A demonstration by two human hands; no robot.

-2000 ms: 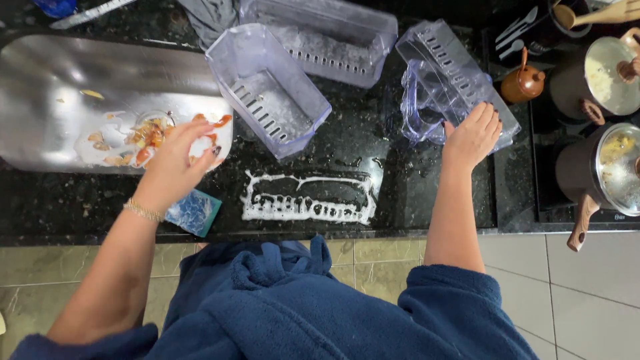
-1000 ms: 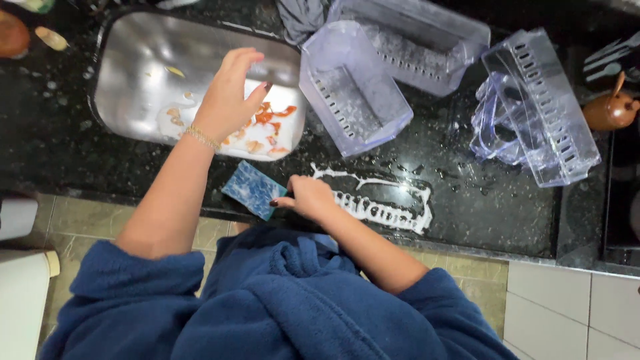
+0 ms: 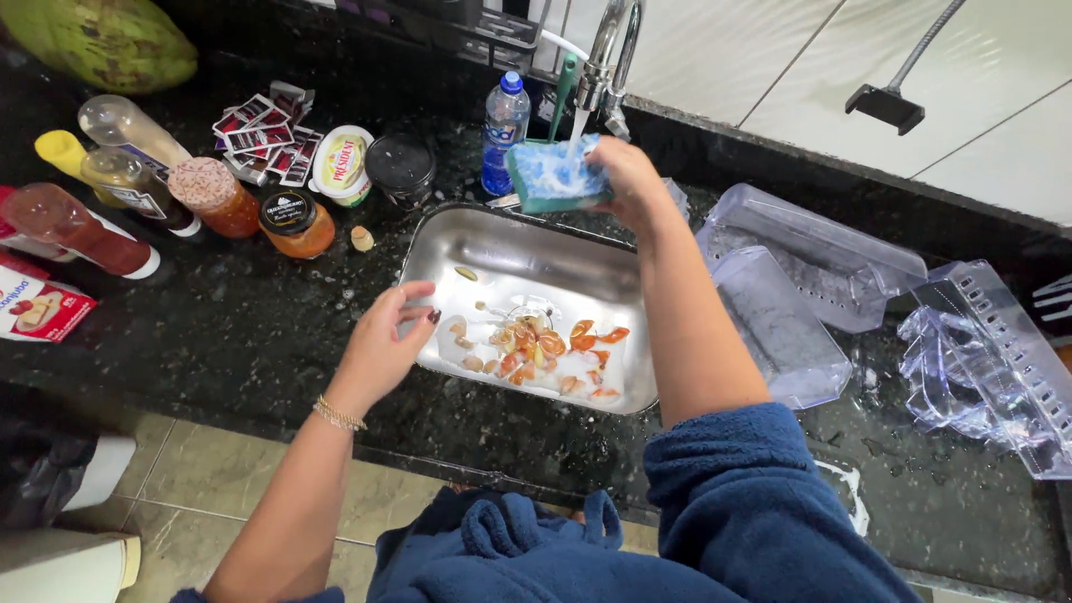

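My right hand (image 3: 624, 180) grips a blue and green sponge (image 3: 557, 176) under the running water of the metal faucet (image 3: 596, 84). Over the near left edge of the stainless steel sink (image 3: 536, 243) is my left hand (image 3: 394, 339), its fingers apart and holding nothing. Orange and pale food scraps (image 3: 532, 343) lie with suds on the sink bottom. To the right of the sink stand clear plastic bins (image 3: 775, 327), beside a clear slotted plastic piece (image 3: 997, 360). Part of the bins is hidden by my right forearm.
Left of the sink are a glass jar with a black lid (image 3: 295, 224), a black tub (image 3: 402, 167), a white tub (image 3: 342, 163), sauce bottles (image 3: 79, 230) and small packets (image 3: 268, 134). A blue bottle (image 3: 505, 126) stands behind the sink. A phone holder (image 3: 886, 107) hangs at upper right.
The sponge was on the counter near the front edge with my right hand at it; now it is held up under the faucet. My left hand has moved left from over the sink. The view has swung left.
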